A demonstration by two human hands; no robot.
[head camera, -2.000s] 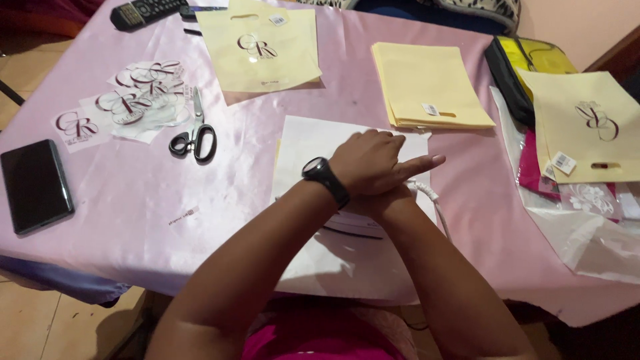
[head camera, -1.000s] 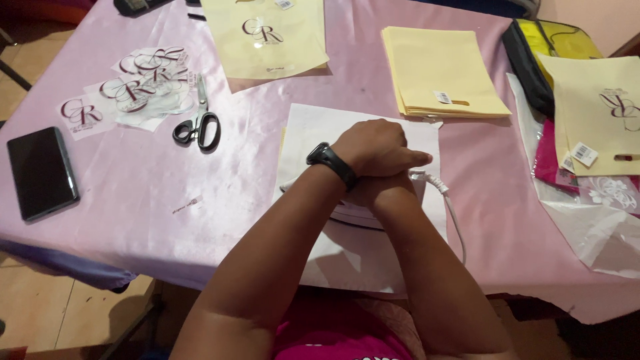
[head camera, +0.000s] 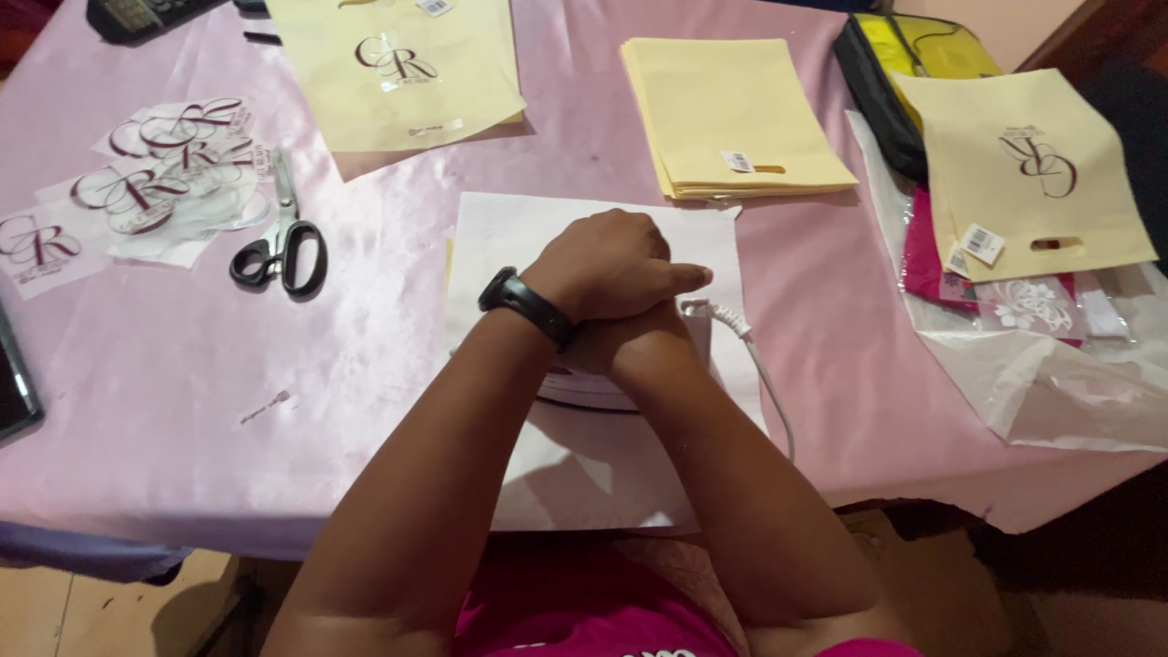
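My left hand [head camera: 607,265], with a black watch on its wrist, lies folded over my right hand [head camera: 643,342], its thumb pointing right. The right hand is on a white clothes iron [head camera: 589,392]; its fingers and the handle are mostly hidden. Under the iron is a white paper sheet [head camera: 602,493], and a thin cream edge shows at the sheet's left side. The iron's white cord [head camera: 762,365] leaves on the right and bends toward the table's front edge. The two forearms cross at the wrists.
Black-handled scissors [head camera: 287,246] lie left, beside clear printed transfers [head camera: 173,182] and a small cut strip [head camera: 265,408]. Printed cream bags [head camera: 411,100], a cream stack [head camera: 730,109] and more bags [head camera: 1031,182] lie behind and right. A phone [head camera: 14,374] is far left.
The fingers of my left hand, spread two seconds ago, are now curled over the right hand. The iron stays on the white sheet. The view has shifted somewhat.
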